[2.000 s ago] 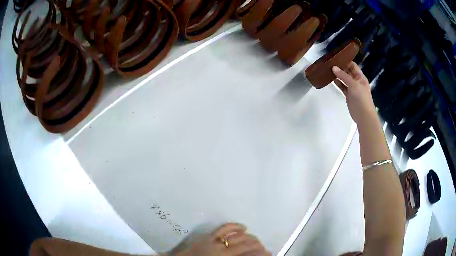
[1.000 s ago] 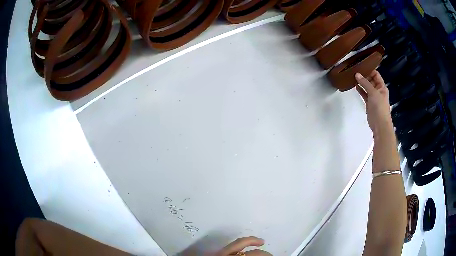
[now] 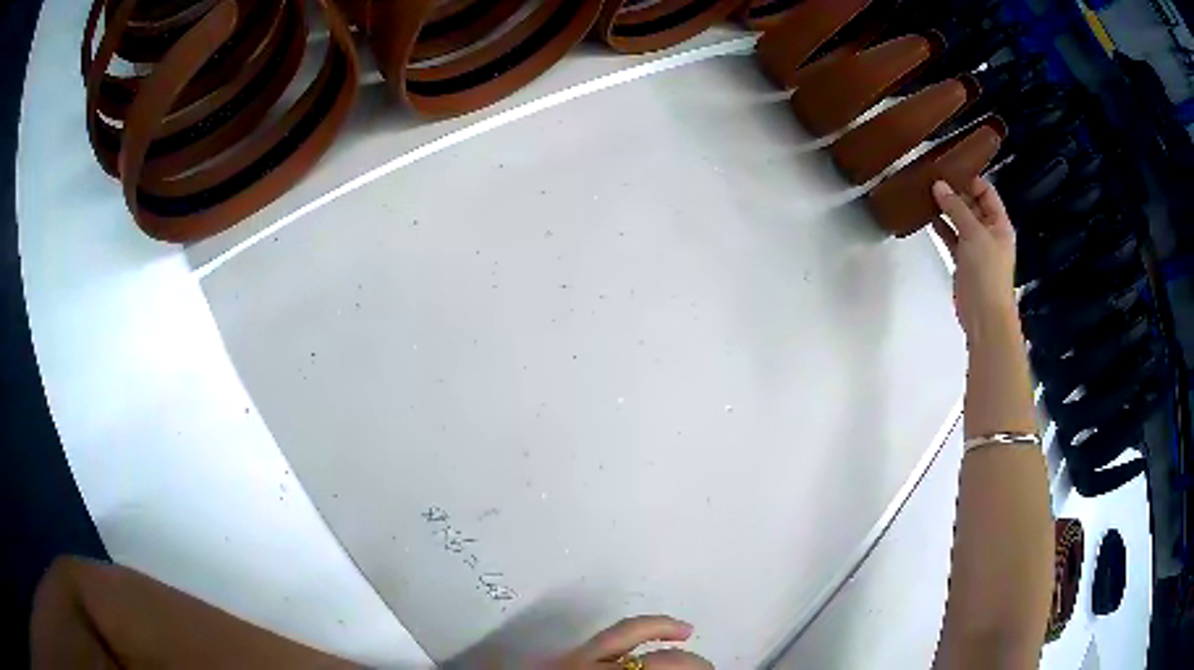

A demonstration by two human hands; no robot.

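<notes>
My right hand (image 3: 982, 242), bare with a bracelet at the wrist, is at the upper right. Its thumb and fingertips pinch a brown headband (image 3: 917, 186) at the near end of a row of brown headbands (image 3: 904, 124). The headband stands on edge at the grey sheet's corner. My left hand (image 3: 642, 641), with a ring, is at the bottom edge and partly cut off. Its fingers are partly bent over the grey cardboard sheet (image 3: 563, 353), and I cannot tell whether it holds anything.
Brown headbands with black inner strips (image 3: 242, 144) crowd the upper left. Black headbands (image 3: 1093, 301) line the right side. A brown headband bundle (image 3: 1067, 576) and a loose dark hoop (image 3: 1109, 572) lie at the lower right. The sheet has pencilled writing.
My right hand has brought the brown headband to the end of the row and still holds it there. My left hand remains low at the bottom edge. The view has shifted.
</notes>
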